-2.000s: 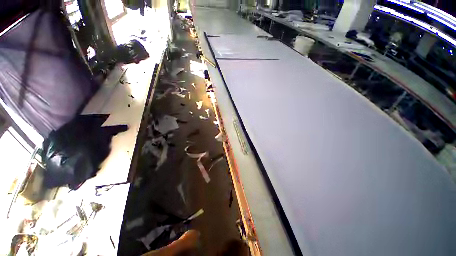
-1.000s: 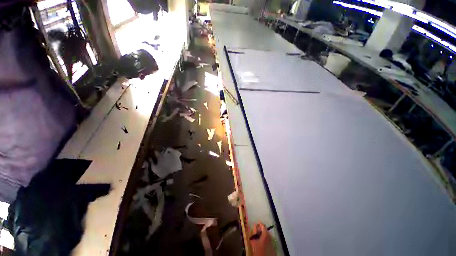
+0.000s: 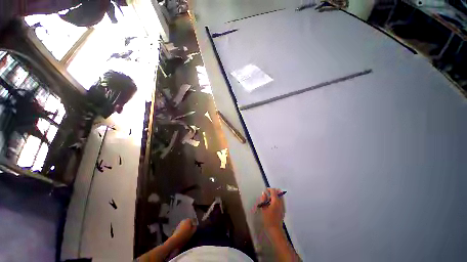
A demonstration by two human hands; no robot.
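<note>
My right hand (image 3: 273,205) is over the near-left edge of the pale sheet, closed around a slim dark pen (image 3: 272,199). My left hand (image 3: 185,227) is low at the left, over the floor gap near my body; its fingers are too blurred to tell if it holds anything. The pale lilac-white sheet (image 3: 348,153) covers the cutting table, with a dark line along its left edge. A yardstick (image 3: 307,91) lies across the sheet. A white notebook or paper (image 3: 251,77) lies beyond it.
A narrow yellowish ruler or bar (image 3: 232,127) lies on the table rim. A dark tool (image 3: 225,33) lies at the sheet's far left corner. Scraps (image 3: 180,212) litter the floor. The left bench (image 3: 123,169) holds dark scraps and a dark bundle (image 3: 113,91). Dark items (image 3: 327,6) lie at the far end.
The view has moved closer to the yardstick and paper. My right hand with the pen is now fully in view, higher in the picture. My left hand has come into view since one second ago.
</note>
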